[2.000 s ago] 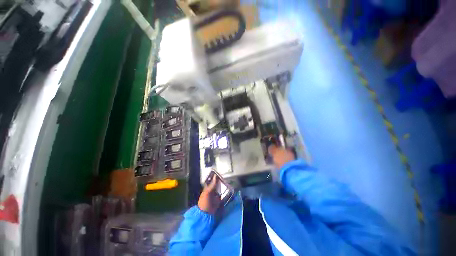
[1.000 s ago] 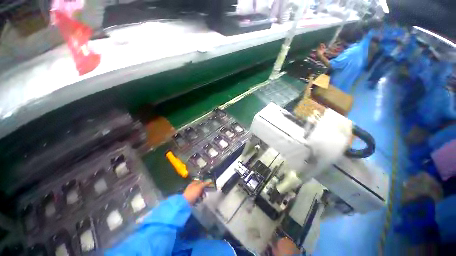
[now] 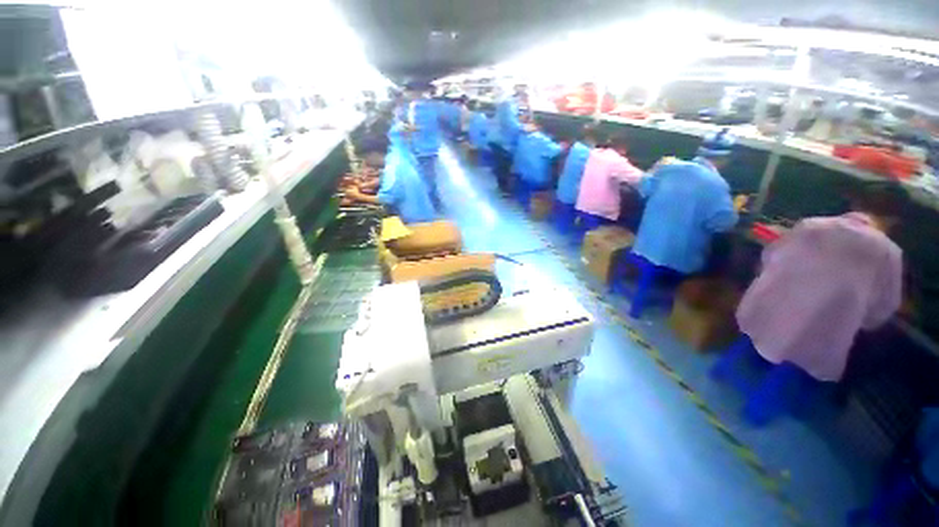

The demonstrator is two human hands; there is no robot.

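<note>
The white screw-driving machine (image 3: pixel 463 345) stands at the bottom centre, its overhead arm above the bed. A metal fixture (image 3: pixel 492 458) sits on the dark part of its bed. The slim spindle (image 3: pixel 420 458) hangs to the left of that fixture. A blister tray (image 3: pixel 247 476) with dark phone assemblies (image 3: pixel 314 460) lies left of the machine and is cut off by the bottom edge. Neither of my hands is in view.
Cardboard boxes (image 3: pixel 417 242) stand behind the machine, beside a black cable chain (image 3: pixel 463 301). A raised white-topped line (image 3: pixel 134 283) runs along the left. Several workers in blue and pink smocks sit along the right, past the blue floor (image 3: pixel 607 396).
The view has swung up and along the aisle. Both of my hands, the yellow-orange tool and the nearer tray have left the picture.
</note>
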